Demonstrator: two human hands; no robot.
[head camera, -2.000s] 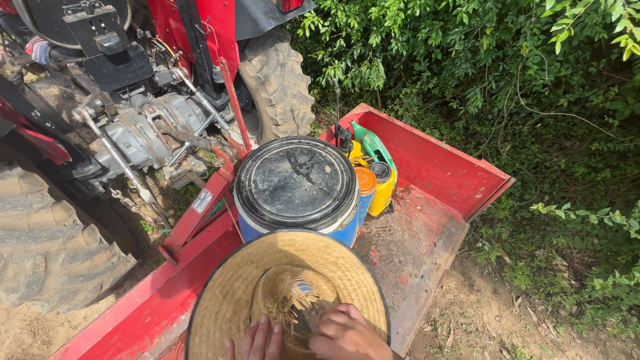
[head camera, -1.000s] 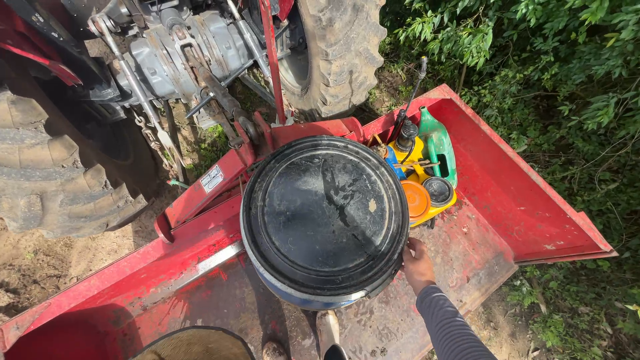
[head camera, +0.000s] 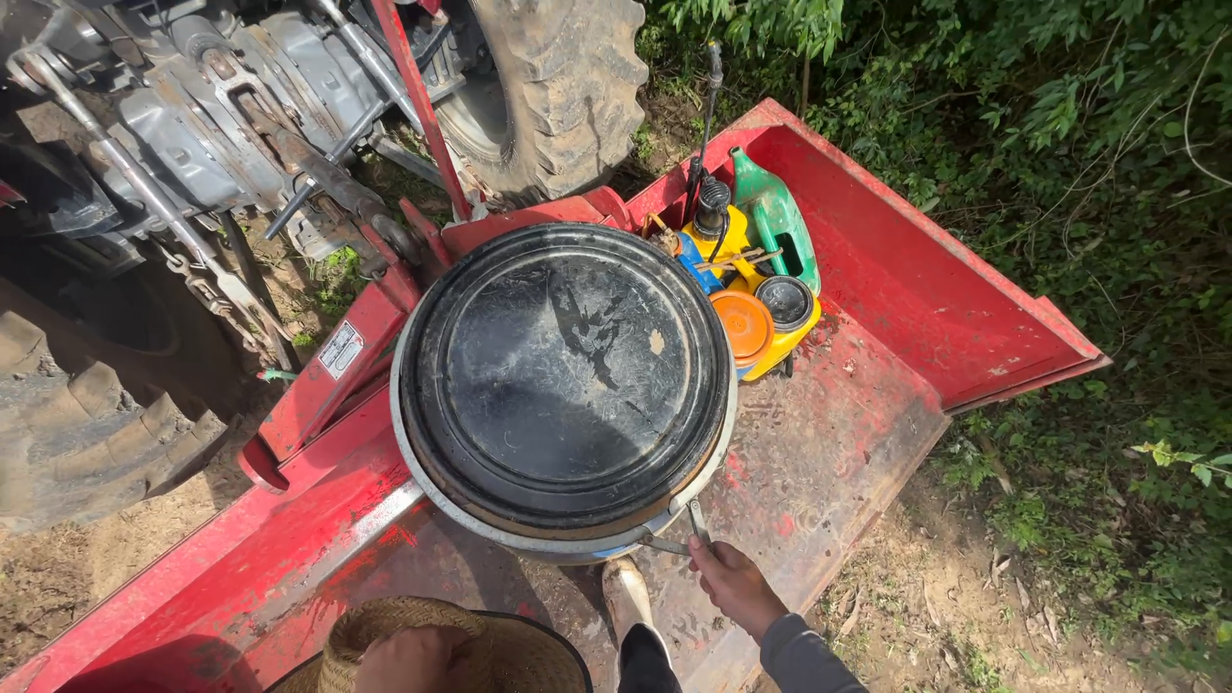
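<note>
My left hand (head camera: 409, 660) grips the crown of a woven straw hat (head camera: 520, 654) at the bottom edge of the view. My right hand (head camera: 733, 583) holds the metal lever of the clamp ring (head camera: 695, 531) around the drum's rim; the lever stands out from the ring. The black lid (head camera: 568, 375) sits on the drum, dusty and marked with dark smears. Only a little of the blue drum wall shows below the ring.
The drum stands in a red metal carrier (head camera: 924, 260) behind a tractor with a large rear tire (head camera: 568, 87). Beside it are a yellow sprayer (head camera: 731, 231), a green plastic jug (head camera: 775, 212) and an orange lid (head camera: 743, 327). My boot (head camera: 628, 592) is near the drum.
The straw hat, under both hands earliest, is now low at the left in my left hand. My right hand has moved from the drum's right side to the ring's lever, which now stands out.
</note>
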